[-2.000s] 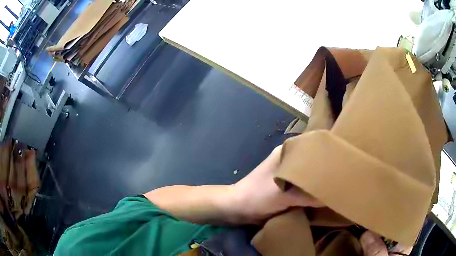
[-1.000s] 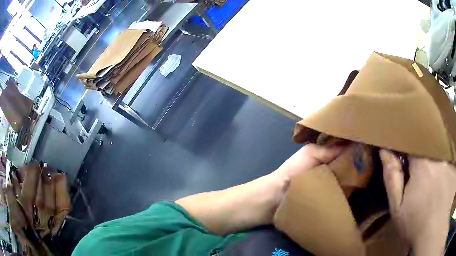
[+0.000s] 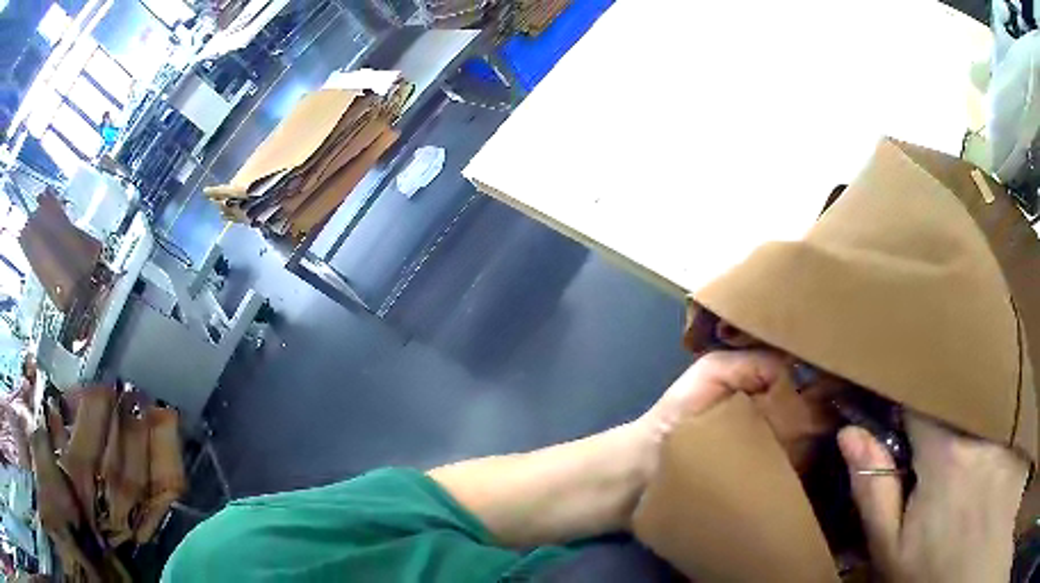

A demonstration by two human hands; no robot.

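A tan-brown garment panel (image 3: 867, 285) is bunched over both hands like a hood, with darker cloth inside its opening. A lower flap of it hangs below the opening. My left hand (image 3: 718, 393) pinches the cloth at the opening's left side; its fingertips are partly hidden. My right hand (image 3: 947, 495) is inside the opening at the right, with fingers partly under the cloth. It holds a small dark tool with a metallic glint, likely thread snips (image 3: 885, 430), mostly hidden. A thin line crosses by my right thumb; I cannot tell what it is.
A long white table (image 3: 730, 125) with a pale wood edge lies beyond the work. A stack of brown cut panels (image 3: 302, 148) rests on a far trolley at upper left. Brown garment pieces (image 3: 108, 467) hang at lower left. Part of a machine shows at the upper right edge.
My right hand has come up into the opening from the bottom edge. The cloth now forms a hood over both hands. The view has turned, so the trolley and table appear further right.
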